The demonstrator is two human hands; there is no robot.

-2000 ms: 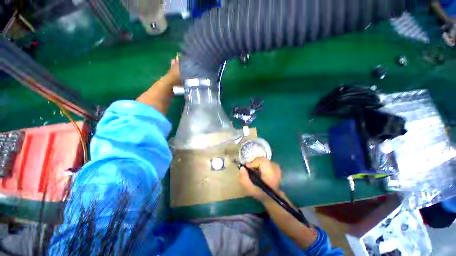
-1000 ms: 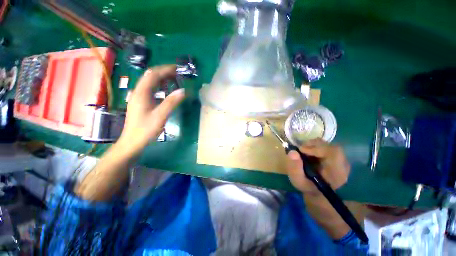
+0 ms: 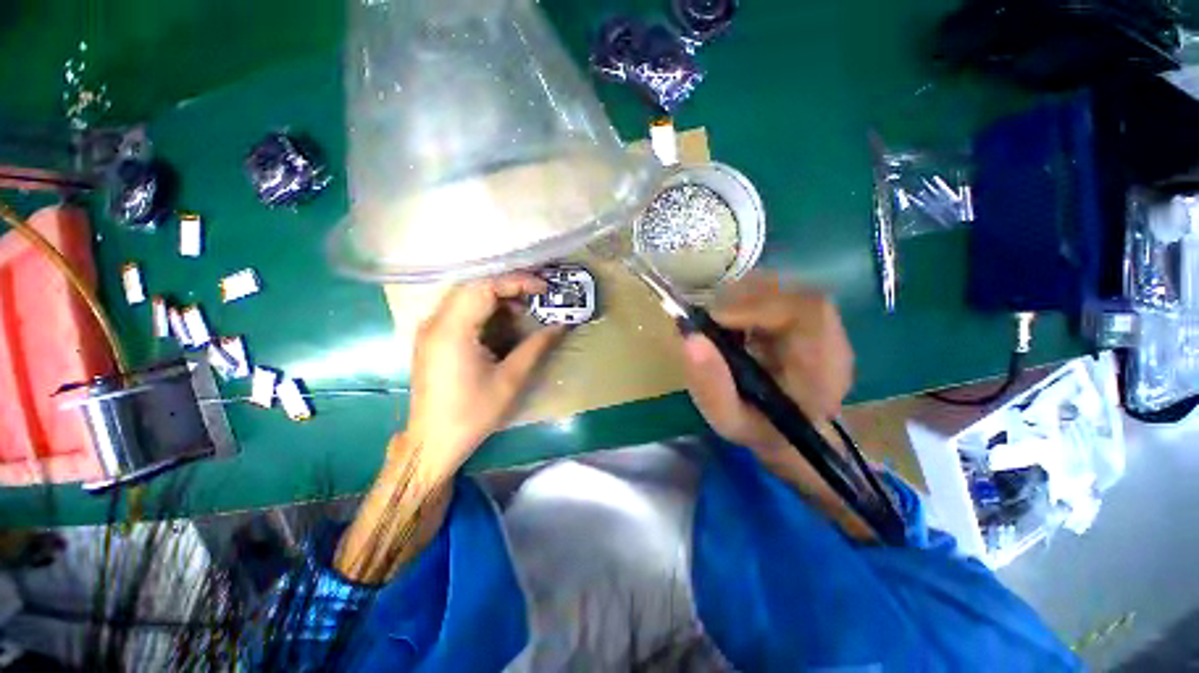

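Note:
My left hand point(image 3: 473, 362) holds the watch housing point(image 3: 565, 295) between thumb and fingers over the tan work board point(image 3: 618, 345). The housing is dark-rimmed, with a pale inside and circuit parts showing. My right hand point(image 3: 782, 355) grips the soldering iron point(image 3: 776, 405) by its black handle. The iron's metal tip points up and left, right of the housing and apart from it. The tip cleaner pot point(image 3: 694, 226), a round dish of silvery bits, lies just beyond the right hand. The clear extractor hood point(image 3: 480, 145) stands over the back left of the board.
Several battery cells point(image 3: 239, 284) lie left, near the solder spool point(image 3: 147, 423) and red tray point(image 3: 40, 355). Wrapped housings point(image 3: 287, 168) lie at the back. Tweezers point(image 3: 885, 237), a small clear bag point(image 3: 931, 187), the blue soldering station point(image 3: 1032, 210) and a white bin point(image 3: 1039, 460) are right.
My left hand has moved from beside the loose parts at the left to the board and now holds the housing. My right hand still holds the iron. The camera view has shifted.

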